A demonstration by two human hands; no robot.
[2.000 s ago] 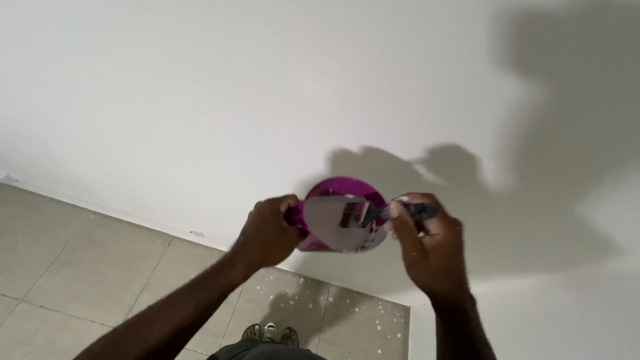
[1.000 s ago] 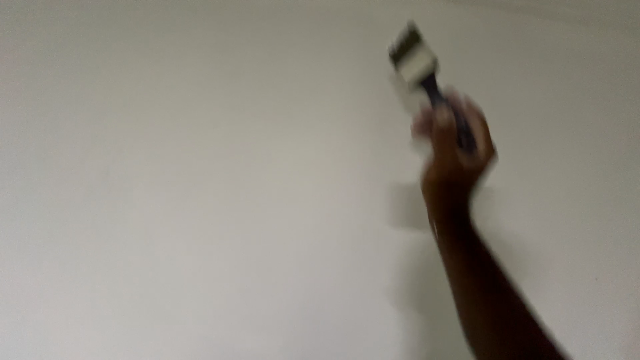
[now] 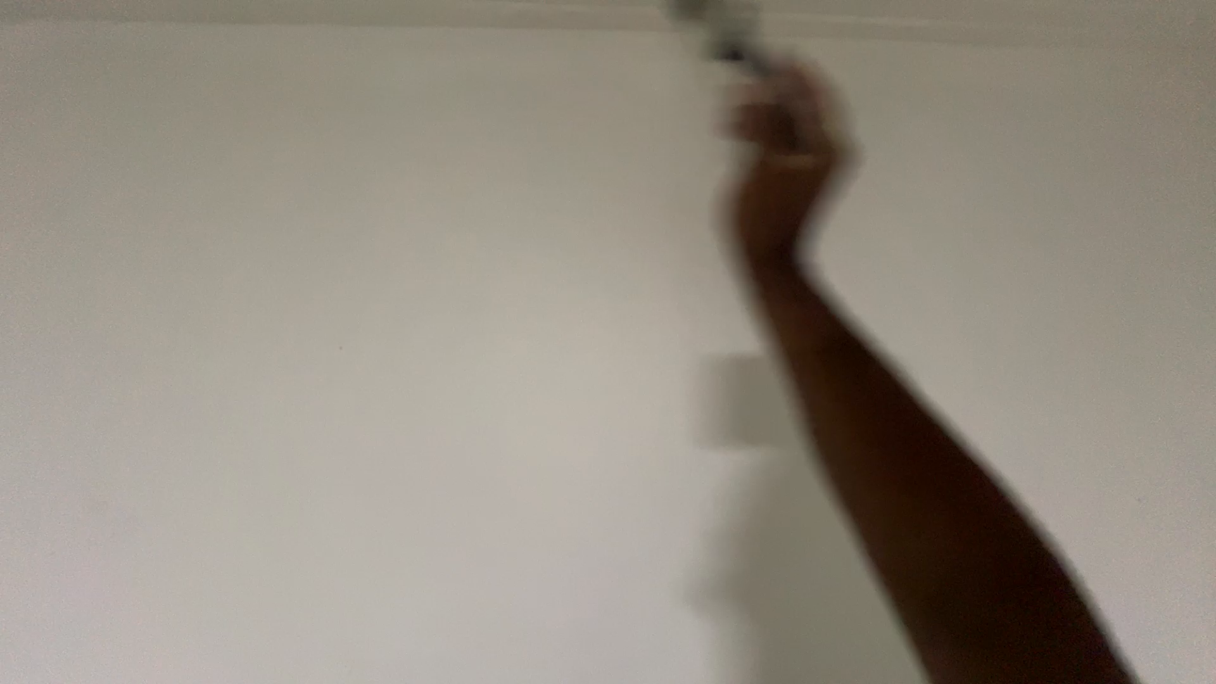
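My right hand [image 3: 788, 123] is raised high, its fingers closed around the dark handle of a flat paintbrush [image 3: 727, 38]. The brush points up and to the left, near the top edge of the white wall [image 3: 427, 332]. Its head is blurred and partly cut off by the top of the frame, so whether the bristles touch the wall cannot be told. My left hand is out of view.
Along the top of the wall runs a pale horizontal edge [image 3: 380, 17], where it meets what looks like the ceiling. Shadows [image 3: 741, 404] fall on the wall beside and below my raised forearm.
Two seconds ago my left hand held a purple container and the brush was over it; both left hand and container are now gone from view. The view has swung up the wall.
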